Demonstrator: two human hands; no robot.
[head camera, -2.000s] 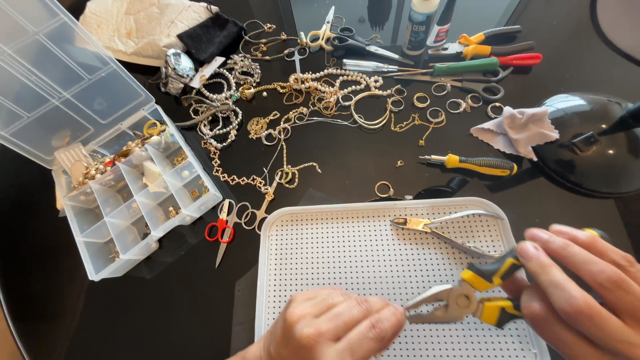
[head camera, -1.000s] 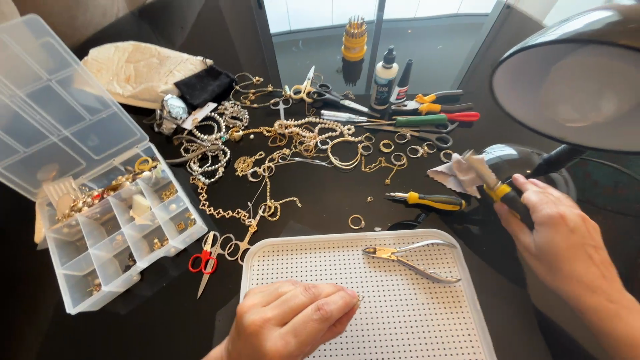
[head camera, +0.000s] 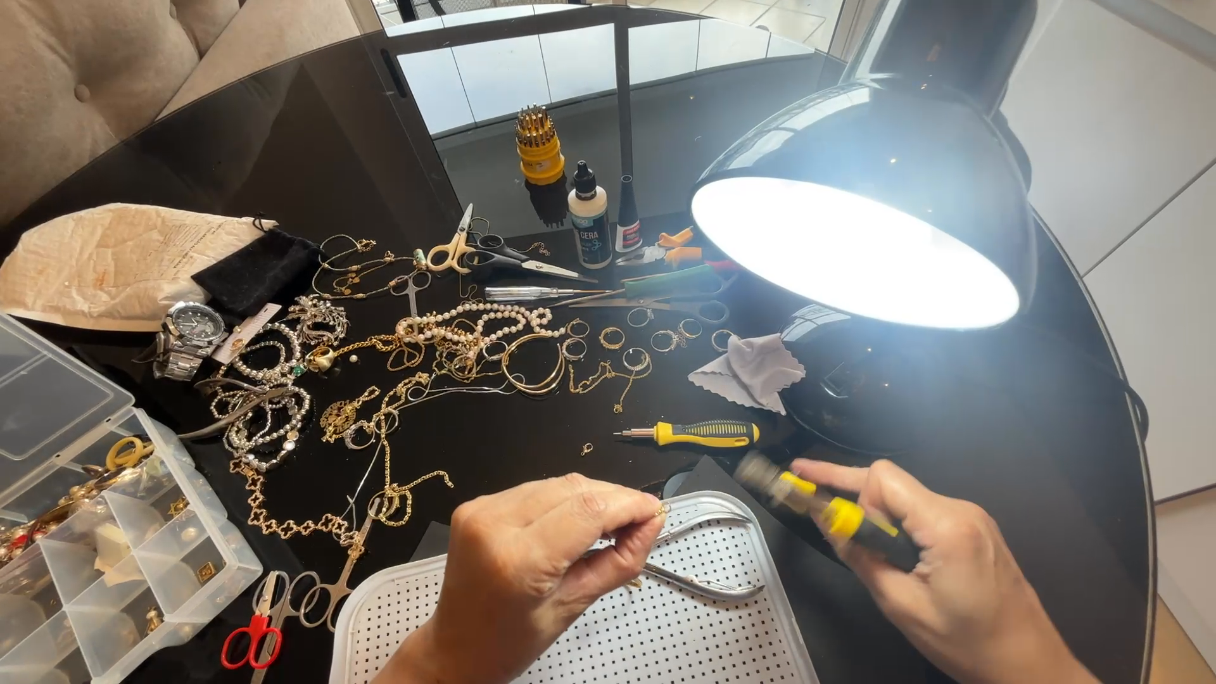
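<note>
My left hand (head camera: 546, 560) pinches a tiny gold-coloured piece (head camera: 662, 510) between thumb and index finger, above the white perforated tray (head camera: 456, 632). My right hand (head camera: 936, 560) holds yellow-and-black pliers (head camera: 836, 513) to the right of the tray; their jaws are blurred and point up and left. Steel-handled pliers (head camera: 708, 581) lie on the tray, their head hidden behind my left hand. Beyond the tray rests a yellow-and-black screwdriver (head camera: 708, 434). A small gold clasp (head camera: 586, 448) lies to its left.
A lit black desk lamp (head camera: 860, 252) leans over the right side. A grey cloth (head camera: 752, 372) lies below its shade. Tangled necklaces, a pearl strand (head camera: 484, 323), rings and scissors (head camera: 451, 252) cover the middle. Left are a metal watch (head camera: 193, 328), red-handled scissors (head camera: 253, 641) and a divided plastic box (head camera: 204, 522).
The lamp is now lit. The pliers, first near my left hand and then out by the grey cloth, are now in between, close to the tray's right edge. The view has shifted.
</note>
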